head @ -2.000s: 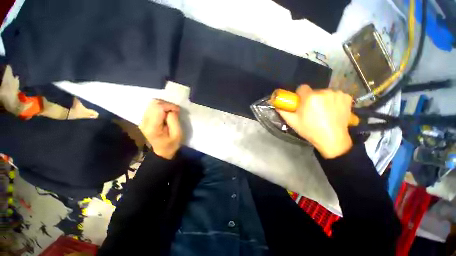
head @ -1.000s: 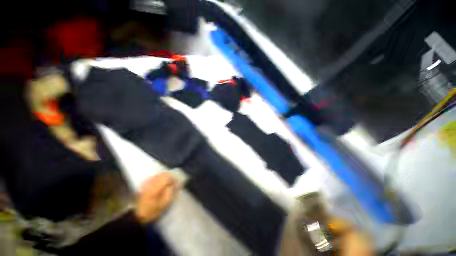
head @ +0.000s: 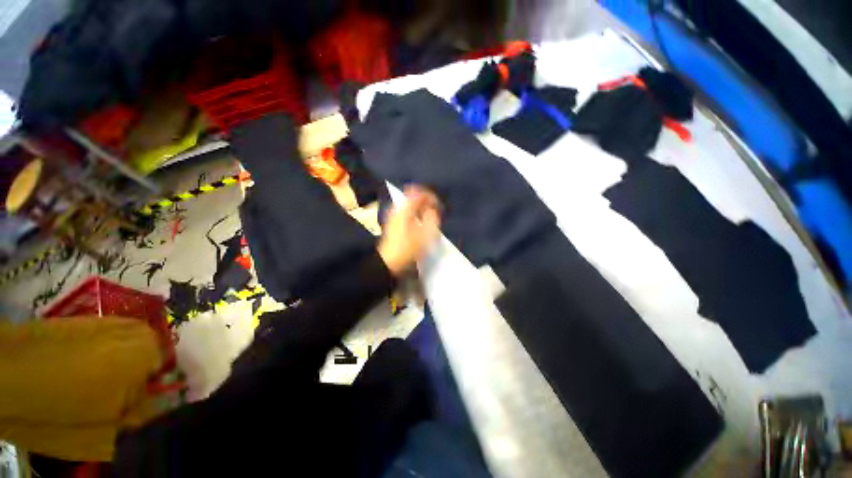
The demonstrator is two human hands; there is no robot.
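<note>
A long black cloth piece [head: 458,163] lies across the whitish table [head: 509,392]. A darker rectangular section [head: 607,364] forms its near right end. My left hand [head: 411,229] is over the table's near edge, beside the cloth's left part. It is blurred, so I cannot tell whether its fingers hold anything. A small pale tab [head: 488,278] shows at the cloth's near edge. My right hand is out of the picture. A metal item [head: 794,437], perhaps the iron rest, is cut off at the bottom right.
Stepped black cut pieces [head: 719,261] lie on the table's far side. Black bundles with blue and orange-red bands [head: 617,117] lie beyond. Dark cloth [head: 290,215] hangs at the near left edge. Red crates [head: 112,303] and scraps are on the floor. A mustard cloth [head: 75,378] is lower left.
The view has swung left. My left hand has moved from beside the pale tab to farther left along the edge. My right hand and the iron it held have left the picture.
</note>
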